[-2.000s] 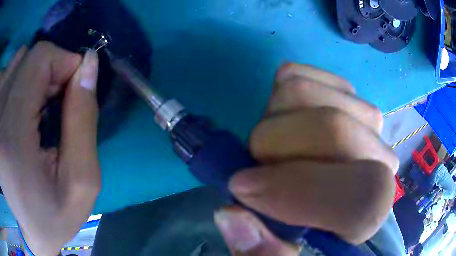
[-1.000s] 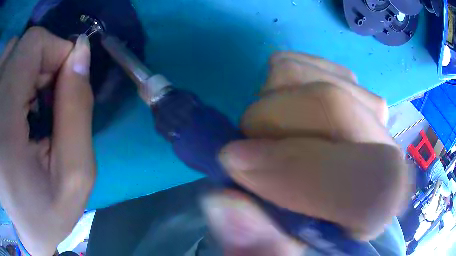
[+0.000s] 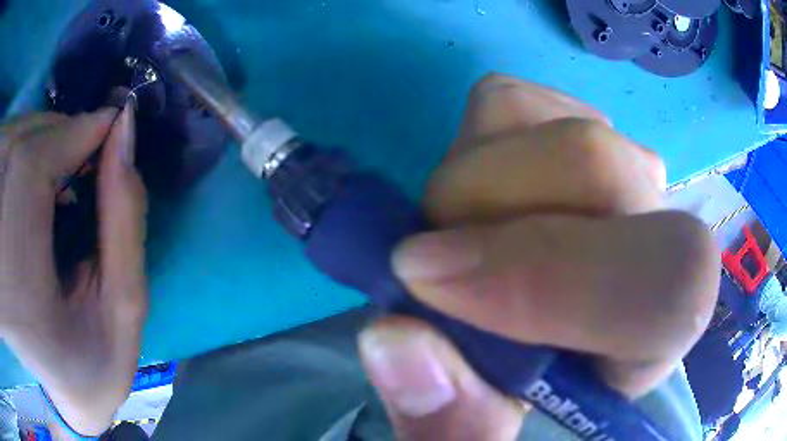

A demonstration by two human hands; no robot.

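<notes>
A black plastic disc [image 3: 185,142] lies on the blue-green mat at the upper left, with small shiny terminals [image 3: 142,73] near its middle. My left hand [image 3: 86,224] is at its near left side, thumb and forefinger pinching a thin wire [image 3: 129,95] that reaches the terminals. My right hand [image 3: 552,250] grips a dark-blue soldering iron [image 3: 362,224] with white lettering. The iron's silver barrel points up and left over the disc; its tip is blurred, a little right of the terminals, and appears apart from them.
Several black discs [image 3: 634,34] are piled at the upper right. A blue-edged tray or box [image 3: 772,103] stands at the right edge of the mat [image 3: 345,77]. Beyond the bench are a red stool [image 3: 746,260] and floor clutter. The wearer's clothed lap [image 3: 267,388] is below.
The iron's tip has moved from beside the terminals to their upper right. The disc looks tilted differently and shows a bright glare. My left hand has shifted slightly left and down, still pinching the wire.
</notes>
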